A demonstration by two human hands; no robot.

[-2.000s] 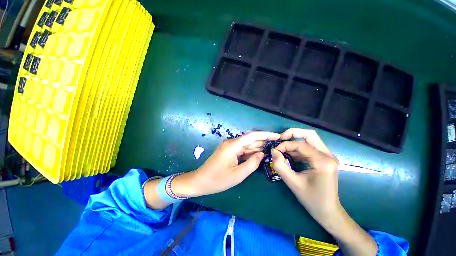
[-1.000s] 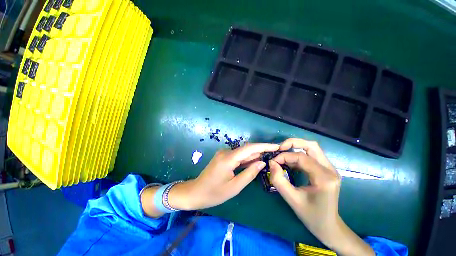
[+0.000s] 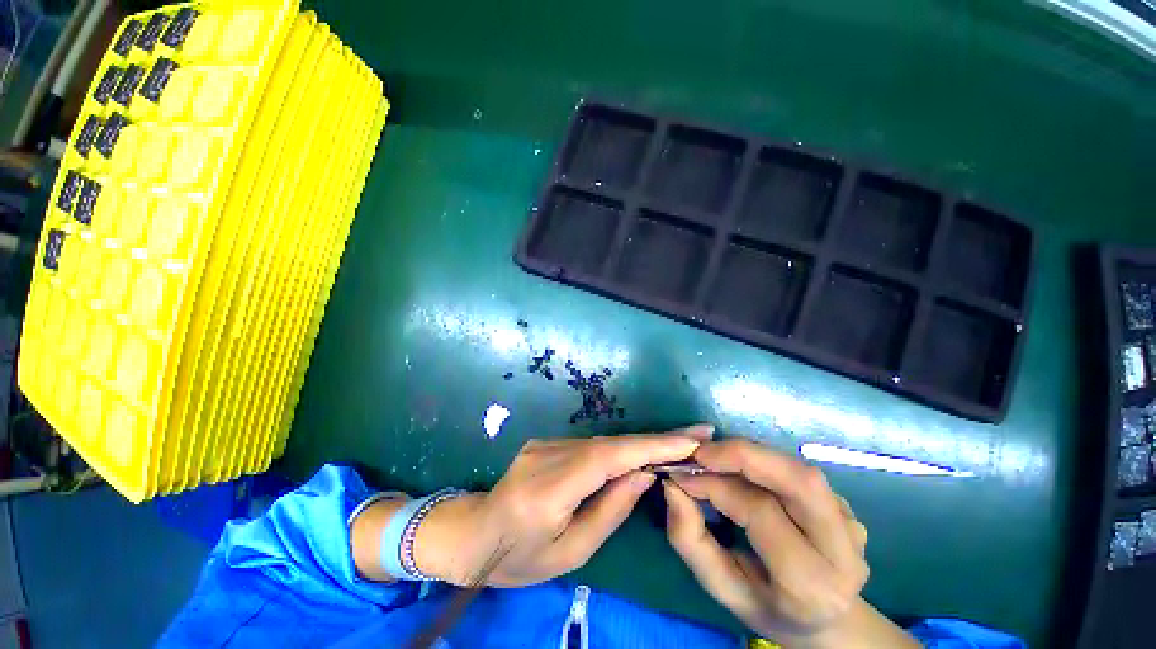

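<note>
My left hand [image 3: 564, 501] and my right hand [image 3: 767, 526] meet at the fingertips in front of me. They hold a small dark piece [image 3: 672, 469] between them, seen almost edge-on and mostly covered by the fingers. Something dark shows under my right fingers; what it is cannot be told. A loose pile of tiny black parts [image 3: 591, 393] lies on the bench beyond my left hand. A small white scrap [image 3: 494, 418] lies left of the pile. A thin bright white tool-like strip [image 3: 887, 462] lies right of my right hand.
A black compartment tray [image 3: 716, 221] with two rows of pockets lies across the green bench beyond my hands. A tall stack of yellow blister trays [image 3: 273, 279] stands at the left, with black pieces [image 3: 107, 133] in the top one. A black tray of silvery-grey pieces [image 3: 1100, 380] is at the right edge.
Both hands have moved lower in the picture, towards me. The piece is now turned nearly edge-on, and its yellow inside no longer shows. More of the black parts pile and the white strip is uncovered.
</note>
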